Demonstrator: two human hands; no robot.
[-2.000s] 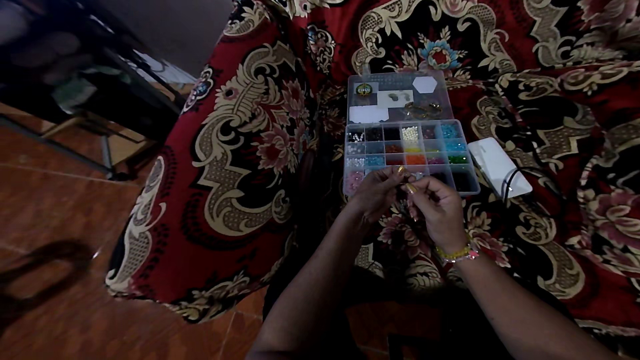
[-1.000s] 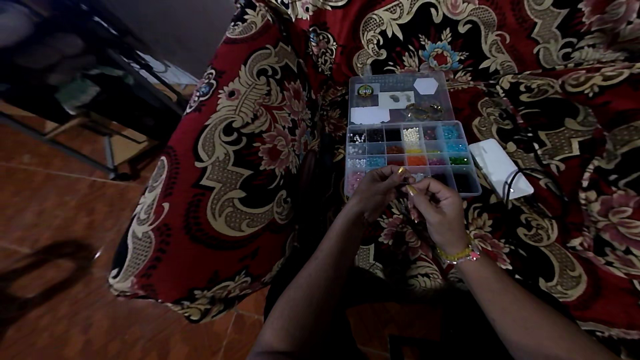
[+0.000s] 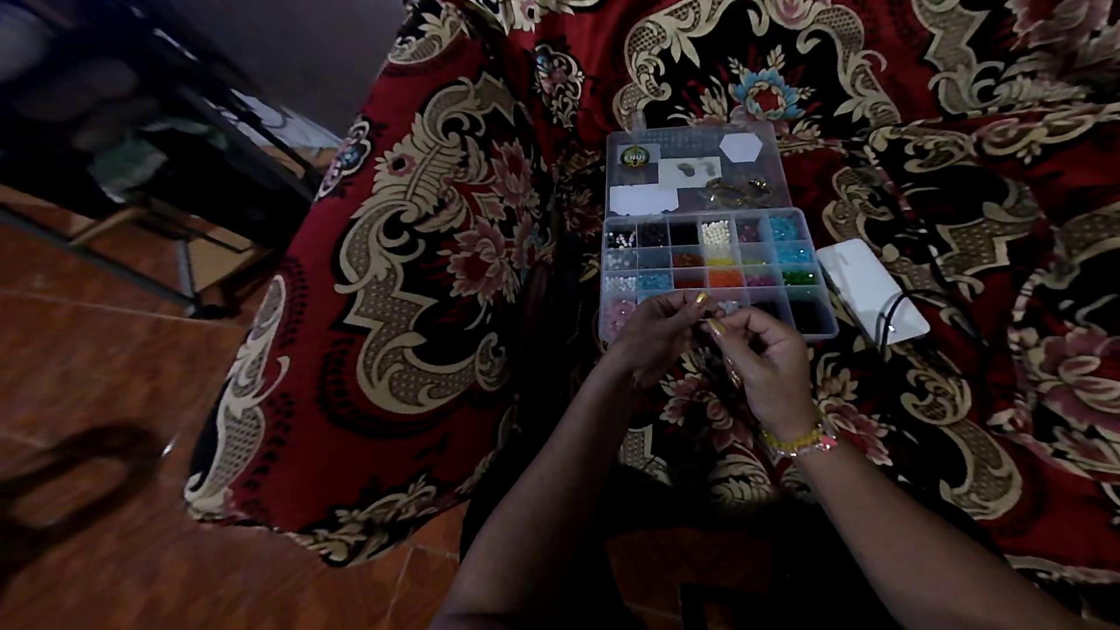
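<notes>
My left hand (image 3: 658,337) and my right hand (image 3: 768,367) meet fingertip to fingertip over the near edge of an open plastic bead organizer (image 3: 821,302). Thumb and fingers are pinched on each hand, around something too small and dark to make out. White, yellow, orange, green, blue and pink beads fill many of the box's compartments; my hands cover part of the nearest row. The clear lid (image 3: 691,140) lies folded back, with paper pieces and some brass-coloured items on it. A beaded bracelet (image 3: 798,442) circles my right wrist.
A patterned red and black cloth (image 3: 437,306) drapes the seat under the box. Right of the box lie a white rectangular object (image 3: 873,289) and a black cable (image 3: 941,302). A metal-framed stand (image 3: 166,271) is at the left on the tiled floor (image 3: 96,376).
</notes>
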